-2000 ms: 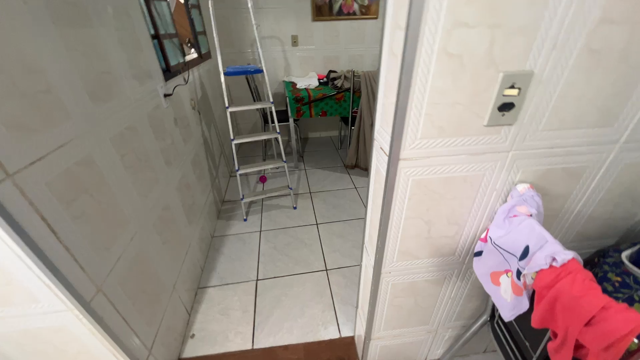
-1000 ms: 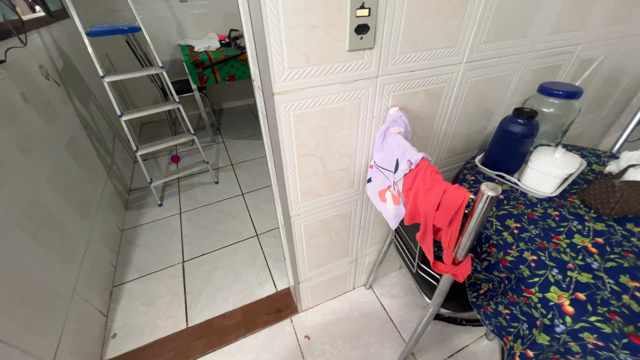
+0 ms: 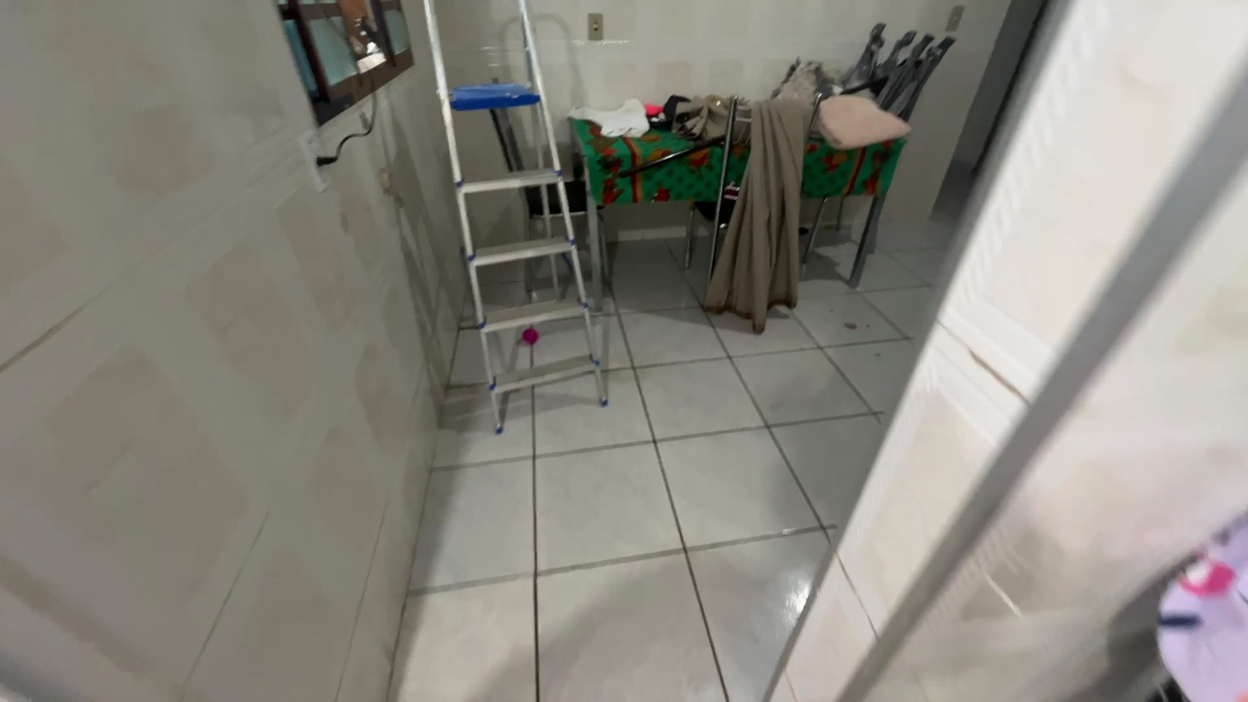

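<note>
Neither my left hand nor my right hand shows in the head view. An aluminium stepladder (image 3: 522, 252) with a blue top step (image 3: 494, 97) stands near the left wall. Behind it is a table under a green patterned tablecloth (image 3: 648, 175), which bears a white cloth (image 3: 612, 118), other fabric and a pink folded textile or cushion (image 3: 860, 122). A long beige cloth (image 3: 762, 210) hangs at the table's front, down to the floor. Part of a lilac printed cloth (image 3: 1209, 619) shows blurred at the lower right edge.
A tiled wall (image 3: 224, 341) runs along the left, with a plugged-in black cable (image 3: 349, 144) below a window (image 3: 351, 44). The door frame (image 3: 1053, 390) slants across the right. A small magenta object (image 3: 530, 336) lies by the ladder. Folded chairs (image 3: 902, 73) stand behind the table.
The view has swung left and come closer to the doorway. The blue-covered table and red cloth seen one second ago are out of view, and more of the far table shows.
</note>
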